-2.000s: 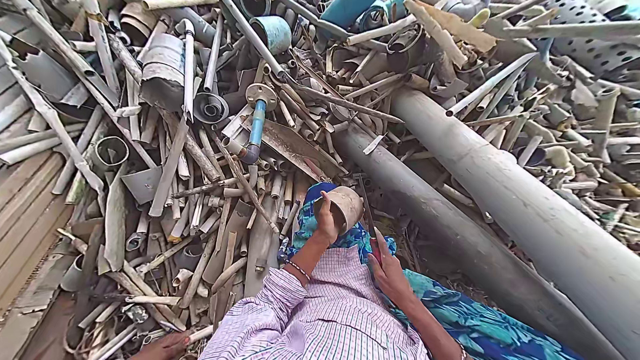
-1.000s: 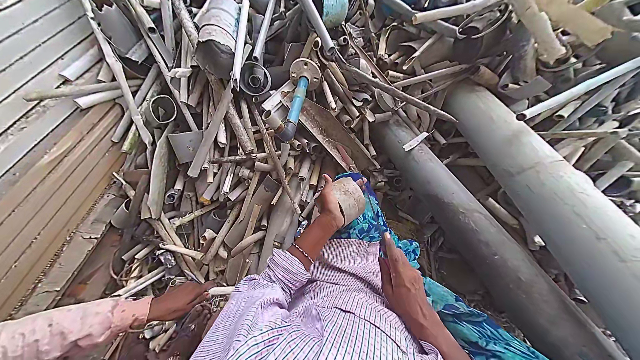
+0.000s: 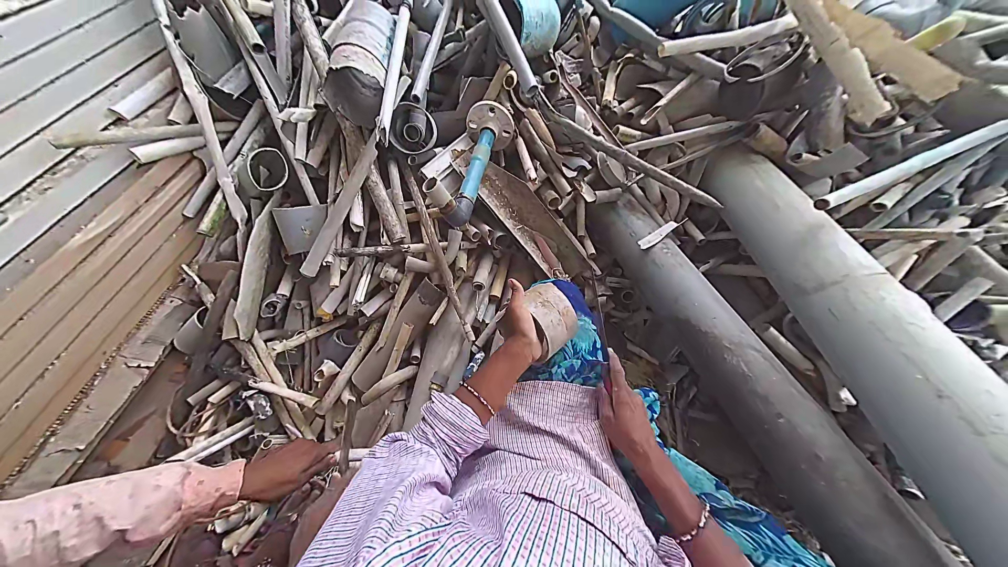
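Over my lap, my left hand [image 3: 521, 324] grips a short, wide piece of dirty beige plastic pipe [image 3: 554, 319], whose open end faces the palm. To its right, my right hand [image 3: 624, 405] is closed on the handle of a thin, dark blade-like tool [image 3: 602, 323] that points away from me. The tool stands beside the pipe piece; whether the two touch is hard to tell. Blue patterned cloth [image 3: 579, 358] lies beneath both.
Scrap pipes [image 3: 386, 315] are heaped all around. Two large grey pipes [image 3: 858, 315] slant along the right. A blue pipe with a flange [image 3: 476, 169] lies ahead. Ridged panels [image 3: 87, 299] stand at the left. Another person's hand [image 3: 287, 470] touches scrap at the lower left.
The other person's hand and pink sleeve have come farther in from the lower left. My left hand still holds the pipe piece. The view has swung left.
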